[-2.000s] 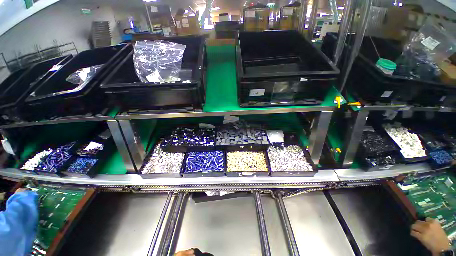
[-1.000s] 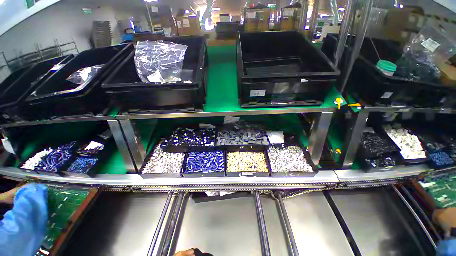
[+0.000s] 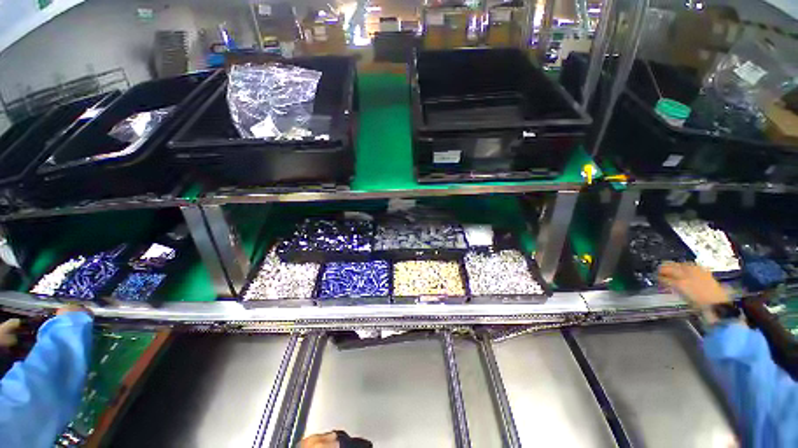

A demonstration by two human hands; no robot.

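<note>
My left hand [image 3: 328,440] is small and cut off by the bottom edge, left of centre. Bare skin and a black finger cover show; the rest and anything it holds are hidden. My right hand is out of the picture. In front lies the metal-surfaced conveyor bench [image 3: 385,385]. Beyond it, a front row of bins holds silver-white components [image 3: 284,278], blue components [image 3: 354,280], tan components [image 3: 427,279] and more silver-white components [image 3: 500,274]. Behind them are bins of black components [image 3: 325,236] and grey components [image 3: 420,234].
A green circuit board [image 3: 122,354] in a brown-railed carrier lies at left, beside another person's blue sleeve [image 3: 48,372]. At right, another person's hand [image 3: 693,284] is over the right-hand bins. Black totes [image 3: 503,149] stand on the upper shelf, one with a clear bag [image 3: 273,101].
The view has shifted slightly. The right-hand person's hand has moved from the board up to the bins. The board at right has slid further right. My left hand is nearly unchanged.
</note>
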